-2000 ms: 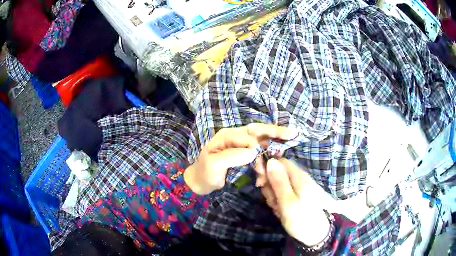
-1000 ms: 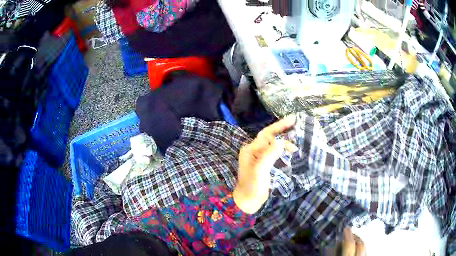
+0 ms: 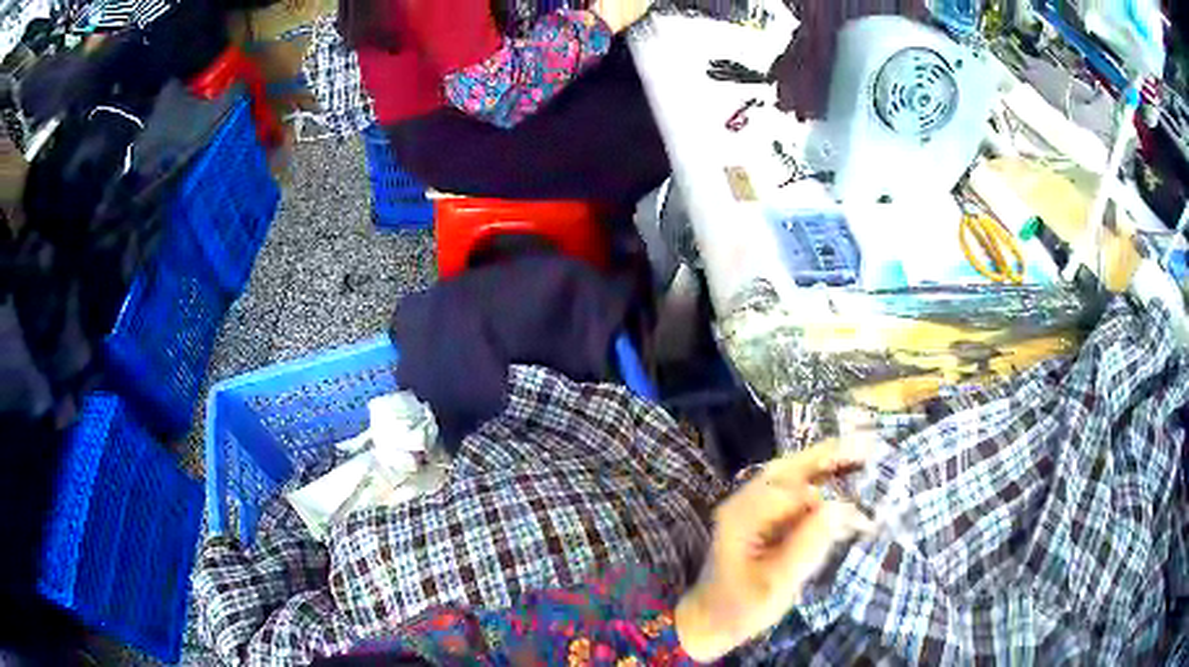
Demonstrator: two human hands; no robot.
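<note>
A large plaid garment (image 3: pixel 1030 508) in white, blue and dark checks spreads over the right side of the view. My left hand (image 3: pixel 763 554), in a flowered sleeve, is at its left edge. Its thumb and fingers are bent together on a blurred, pale edge of the cloth. My right hand is out of the picture. More plaid cloth (image 3: pixel 509 541) lies over the lap and the blue crate.
The blue crate (image 3: pixel 307 391) holds a dark cloth bundle (image 3: pixel 502 339) and a white scrap (image 3: pixel 385 456). Other blue crates stand left. A neighbouring person's flowered sleeve (image 3: pixel 528 65) is behind a red stool (image 3: pixel 522 222). Orange-handled scissors (image 3: pixel 991 248) lie on the far white table (image 3: pixel 711 130).
The view has swung left, and the sewing area has left the picture. The hands were together at the cloth; now they are apart, with my right hand out of view.
</note>
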